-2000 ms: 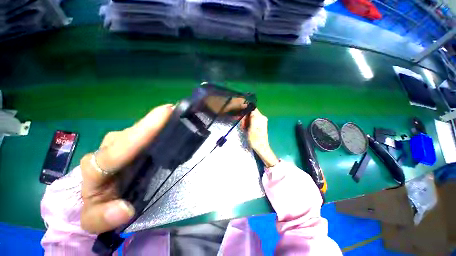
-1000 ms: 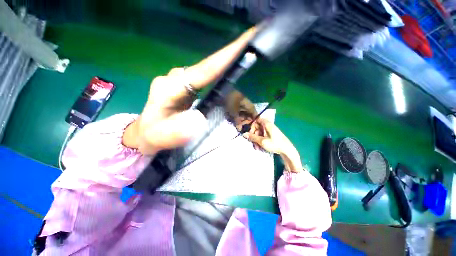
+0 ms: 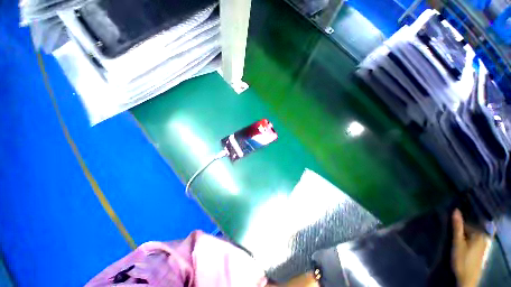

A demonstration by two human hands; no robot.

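Observation:
A glossy black display panel (image 3: pixel 392 252) is at the lower right, above the bench, cut off by the picture's bottom edge. My left hand (image 3: pixel 297 279) is at its left edge, with only a strip and a ring showing; it appears to hold the panel, its fingertips hidden. My right hand (image 3: pixel 472 246) grips the panel's right end, with fingers against its dark face. A silver-white bubble sleeve (image 3: pixel 336 221) lies flat on the green bench, partly behind the panel.
A lit phone (image 3: pixel 250 139) lies on the green mat (image 3: pixel 190 123), with a white cable (image 3: pixel 204 167) running to the bench edge. Stacked sleeves (image 3: pixel 168 61) stand at upper left beside a pale post (image 3: pixel 234 42). More stacked sleeves (image 3: pixel 442 101) stand at right. Blue floor (image 3: pixel 33 185) is at left.
The view has turned left. The panel, tilted upright before, now shows its broad face at the lower right. My right hand has moved from the loose lead to the panel's right end.

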